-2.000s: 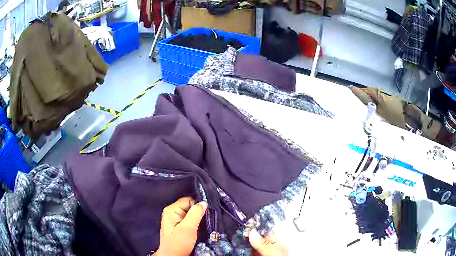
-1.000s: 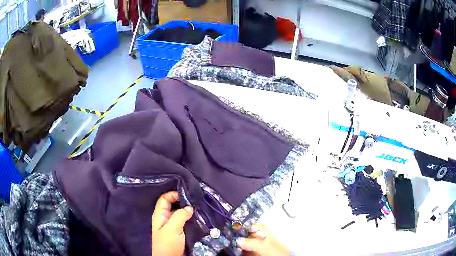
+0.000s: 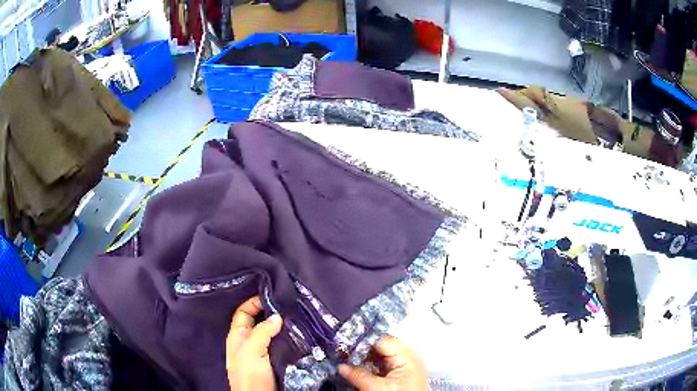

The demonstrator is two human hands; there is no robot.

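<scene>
A coat with a dark purple inner side (image 3: pixel 222 229) and a grey-blue plaid edge (image 3: pixel 409 286) lies over the white table and towards my lap. A rounded pocket outline is stitched on the purple panel. My left hand (image 3: pixel 254 347) pinches the purple fabric beside a narrow plaid-lined strip at the bottom centre. My right hand (image 3: pixel 386 368) grips the plaid edge just right of it, with its fingers partly hidden. Between the hands, dark strips and a small round light spot (image 3: pixel 319 353) show; I cannot tell what the spot is.
A white sewing machine (image 3: pixel 596 226) stands at the right. Dark cut strips (image 3: pixel 562 286) and a flat black rectangle (image 3: pixel 623 294) lie by it. A folded plaid piece with a purple patch (image 3: pixel 363 84) lies at the far table edge. Beyond are a blue bin (image 3: pixel 244 92) and brown jackets (image 3: pixel 57 134).
The view has shifted, so the scene sits further left. Both hands stay on the coat near the same strip; the right fingers have bent more over the plaid edge.
</scene>
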